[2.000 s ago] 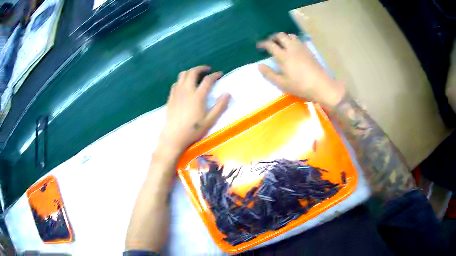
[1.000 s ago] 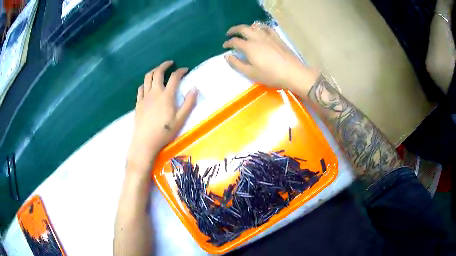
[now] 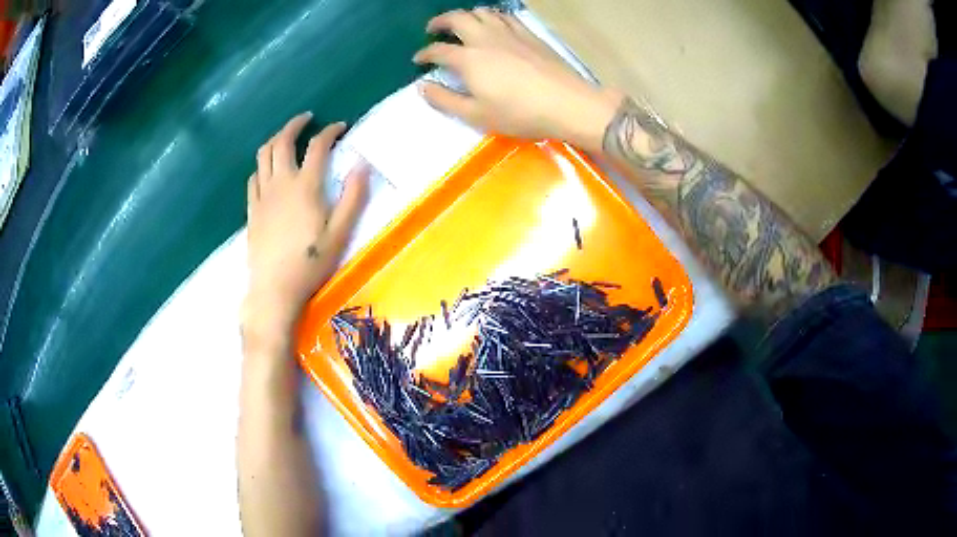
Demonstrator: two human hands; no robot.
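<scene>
An orange parts tray (image 3: 462,226) lies on the white work surface (image 3: 199,367) close to the body. Many loose black strips (image 3: 525,341) fill its near half, and one strip lies alone near its right side. My left hand (image 3: 294,210) rests beyond the tray's left corner, fingers apart over the edge of the green belt, holding nothing visible. My right hand (image 3: 504,73) is beyond the tray's far corner, fingers apart and bent, with nothing visible in it. Its tattooed forearm passes along the tray's right side.
The green conveyor belt (image 3: 157,210) curves beyond the white surface. A tan cardboard sheet (image 3: 735,94) lies at right, with another person's arm (image 3: 899,52) past it. A second orange tray (image 3: 82,488) is at lower left. Dark stacked items (image 3: 126,63) stand at upper left.
The view has shifted, so the tray and both hands sit further left and higher in the picture. Both hands stay apart with fingers spread, near the tray's far side.
</scene>
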